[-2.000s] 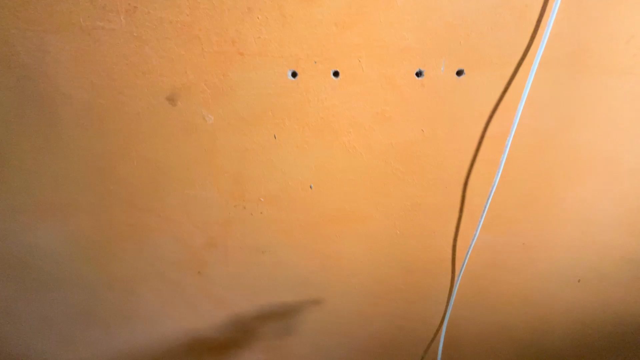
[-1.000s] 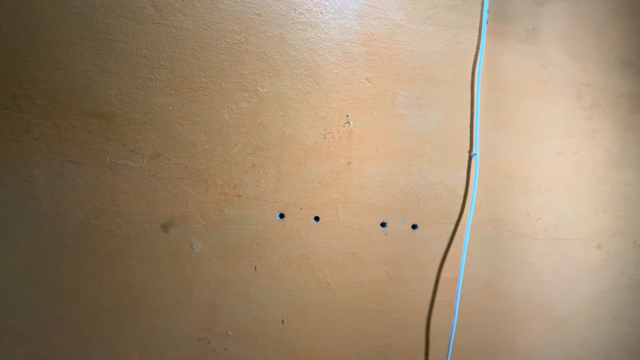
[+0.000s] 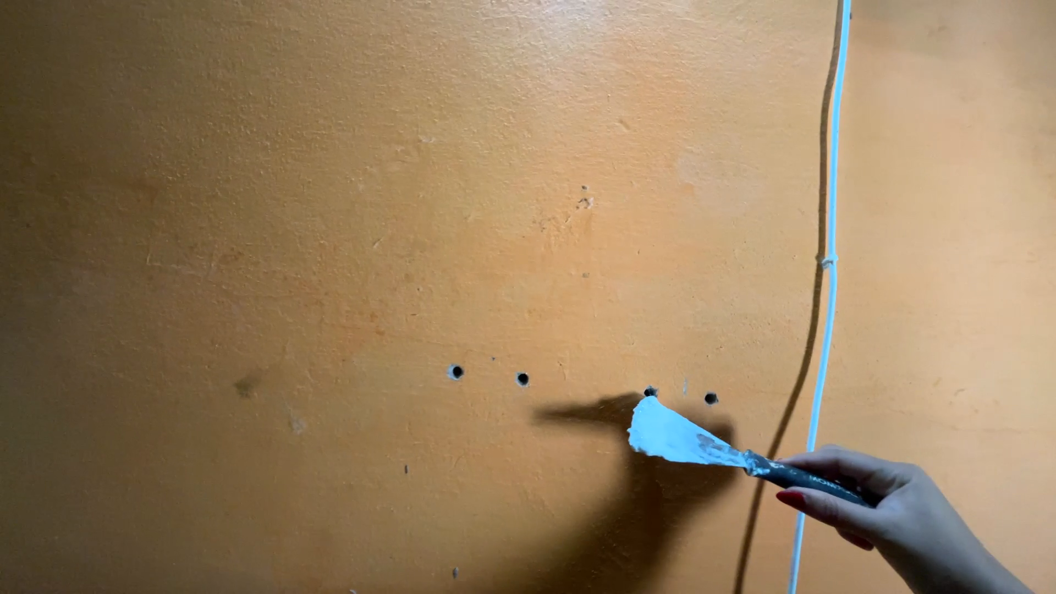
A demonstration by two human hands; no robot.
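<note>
My right hand [image 3: 883, 503] reaches in from the lower right, its fingers closed around the dark handle of a putty knife [image 3: 804, 481]. White filler [image 3: 664, 433] covers most of the blade, whose upper corner lies just below a drilled hole [image 3: 650, 391] in the orange painted wall [image 3: 330, 247]. Whether the blade touches the wall cannot be told. Another hole [image 3: 711, 398] is to the right, and two more, a left one [image 3: 456, 372] and a middle one [image 3: 522, 379], lie in the same row. My left hand is out of view.
A white cable [image 3: 832, 322] hangs down the wall on the right, with a small clip or tie [image 3: 827, 261] partway along it, and passes behind my right hand and the tool. Small chips [image 3: 585, 202] and a dark smudge [image 3: 247, 384] mark the paint.
My right hand with the filler-covered putty knife has come into view at the lower right; one second ago no hand showed. The view has shifted upward since two seconds ago.
</note>
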